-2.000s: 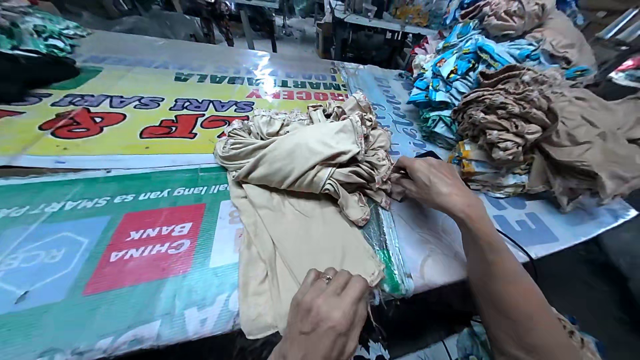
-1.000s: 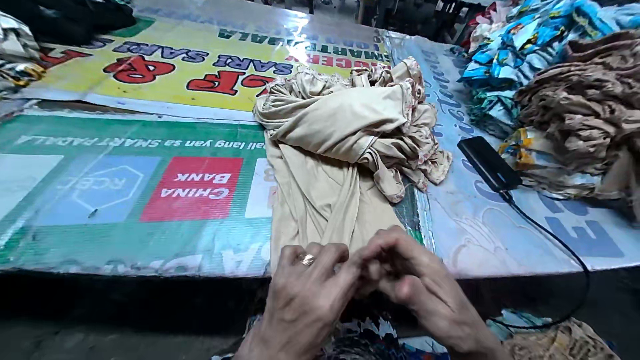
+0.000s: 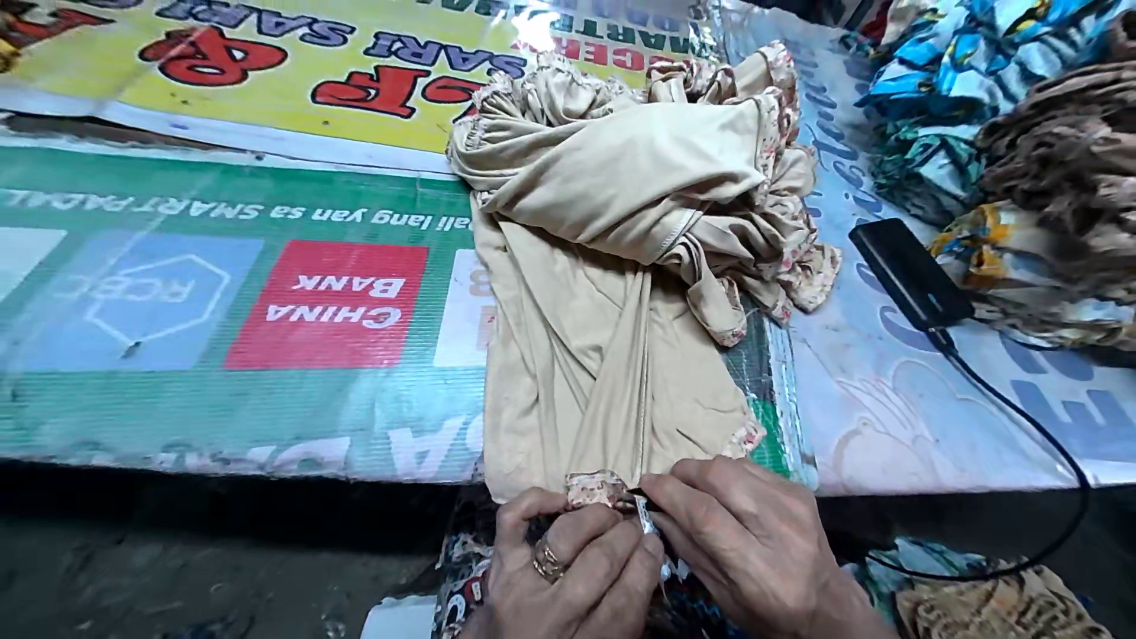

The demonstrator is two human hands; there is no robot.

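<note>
A beige fabric garment with floral-print trim lies on the table, its upper part bunched and its lower part hanging to the front edge. At that edge my left hand, with a ring on one finger, grips the floral trim. My right hand pinches the trim's right end, close against my left fingers. A small dark item, too hidden to name, shows between the right fingertips, and a narrow whitish strip hangs just below them.
Printed tarpaulins cover the table. To the right lies a black power bank with a cable looping off the edge. Piles of blue printed fabric and brown fabric stand beyond it. More fabric sits below the table at lower right.
My right hand has come from the garment's right side to the front edge, beside my left hand. The floral trim now shows between my hands.
</note>
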